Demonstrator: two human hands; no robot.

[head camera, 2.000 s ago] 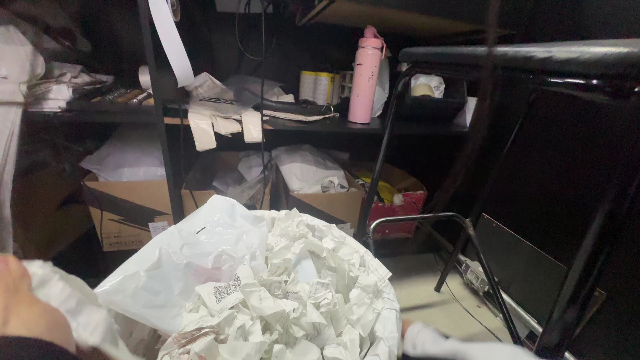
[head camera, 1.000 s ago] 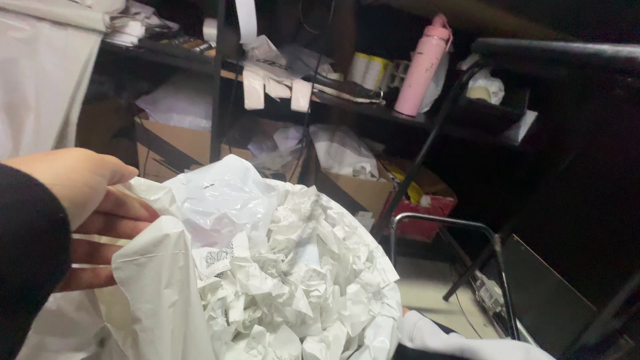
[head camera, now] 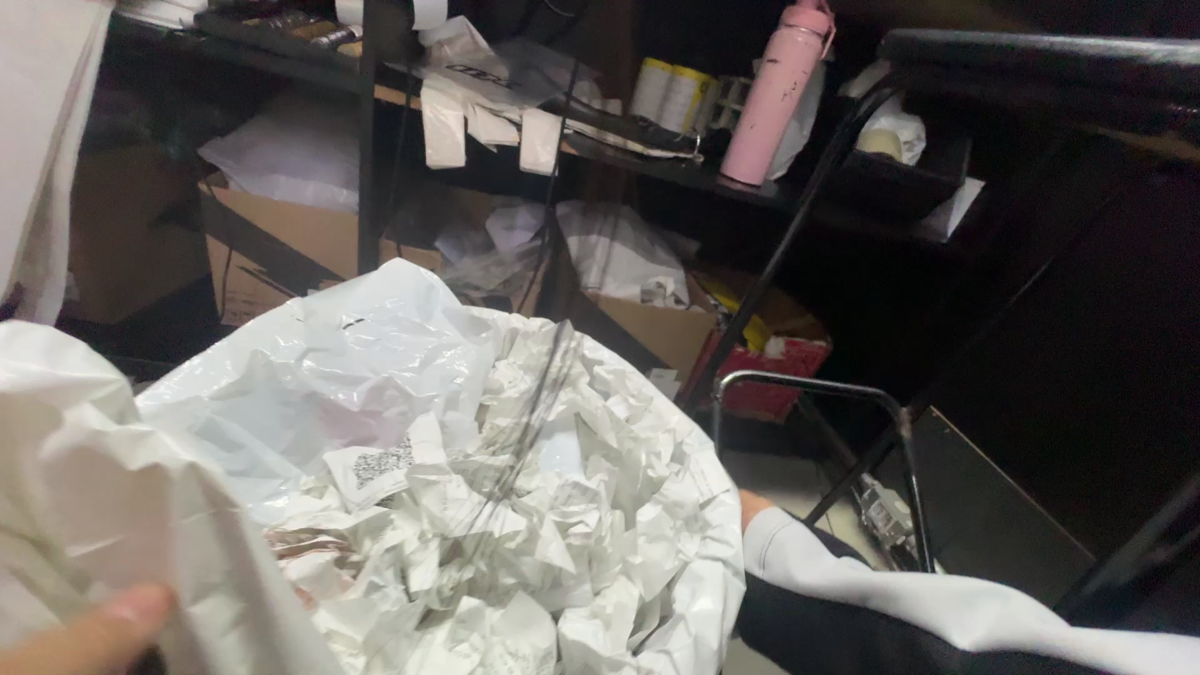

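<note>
A bin lined with a white plastic bag [head camera: 717,525] is full of crumpled white paper [head camera: 525,525]. A glossy white plastic bag [head camera: 328,375] lies on its left part, beside a scrap bearing a printed code [head camera: 380,464]. At the bottom left, my left hand [head camera: 103,633] grips a raised fold of white plastic [head camera: 159,506]; its thumb shows and its other fingers are hidden. A bit of skin of my right hand or wrist [head camera: 756,506] shows against the bin's right side, below a white-and-black sleeve [head camera: 900,591]. The fingers there are hidden behind the bin.
A black shelf [head camera: 647,164] behind holds flat bags, rolls and a pink bottle [head camera: 773,103]. Beneath stand cardboard boxes [head camera: 272,248] and a red box [head camera: 778,375]. To the right are a black metal frame [head camera: 816,380], a power strip [head camera: 886,516] and a dark panel [head camera: 994,506].
My left hand, open with spread fingers one second ago, has moved down and left and now holds the white plastic. The right arm stays beside the bin. The view has tilted.
</note>
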